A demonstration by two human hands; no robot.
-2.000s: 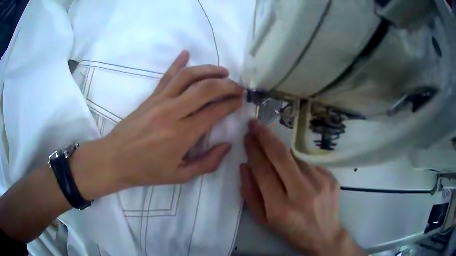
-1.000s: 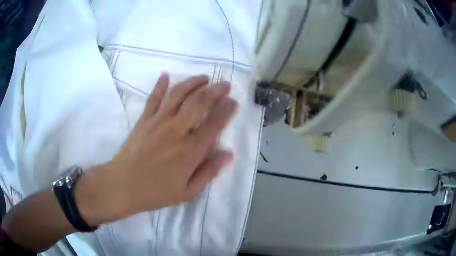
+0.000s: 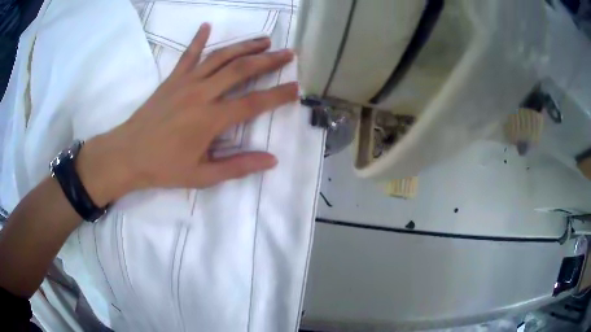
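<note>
The white garment [image 3: 278,214] with thin dark topstitching lies over the left half of the view. Its stitched edge runs along the machine bed under the machine head [image 3: 382,58]. My left hand [image 3: 207,110] lies flat on the garment with fingers spread, fingertips close to the presser foot area [image 3: 317,113], and grips nothing. A stitched flap outline [image 3: 214,26] shows above the fingers. The needle cannot be made out. My right hand is not in view, though a bit of skin-coloured shape at the far right edge cannot be told.
The cream machine bed [image 3: 421,272] with a dark seam line extends to the right, with small dark specks on it. A cream ridged piece [image 3: 403,187] sits under the head. A dark-and-metal fitting [image 3: 570,272] is at the bed's right end.
The garment and its flap have shifted upward in view, away from me. My left hand has moved up with the cloth and its fingers are more spread. My right hand has left the garment edge.
</note>
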